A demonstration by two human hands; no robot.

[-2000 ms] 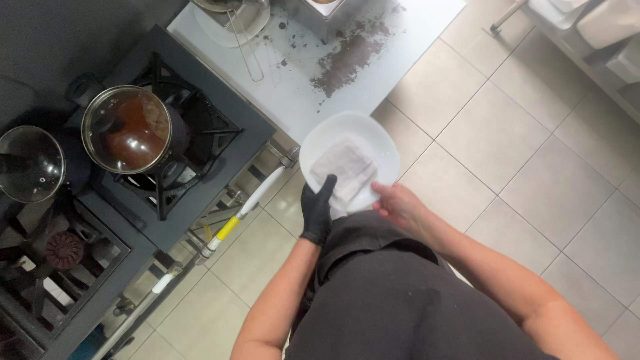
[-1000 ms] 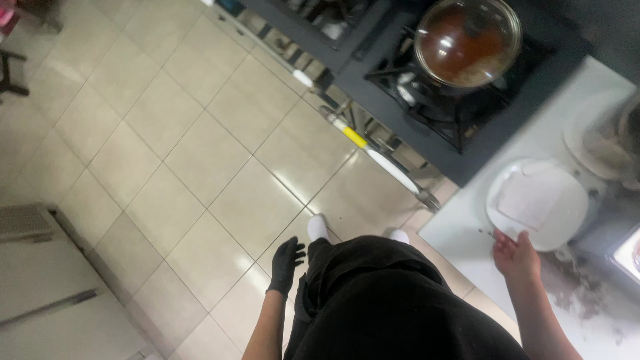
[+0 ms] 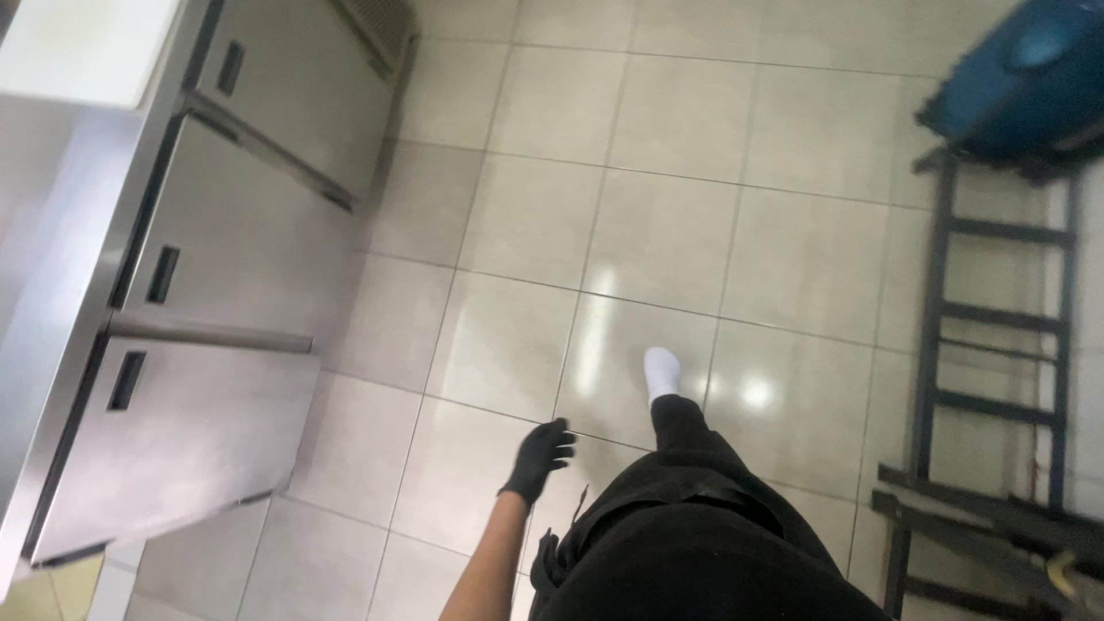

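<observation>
My left hand (image 3: 542,455), in a black glove, hangs over the tiled floor (image 3: 660,224) at the lower middle of the head view. Its fingers are apart and slightly curled, and they hold nothing. It is to the left of my dark apron (image 3: 707,552), whose tie dangles beside it. My right hand is out of view. One foot in a white shoe or sock (image 3: 662,373) shows ahead of the apron.
A steel under-counter cabinet (image 3: 233,233) with several doors runs along the left, the lowest door standing ajar. A white board or tray (image 3: 86,52) lies on its top. At right are a black metal frame (image 3: 1000,315) and a blurred blue object (image 3: 1035,69).
The view has swung away from the stove and white counter. My hands held the plate with its folded cloth two seconds ago; one second ago it was at the counter, my right hand at its rim.
</observation>
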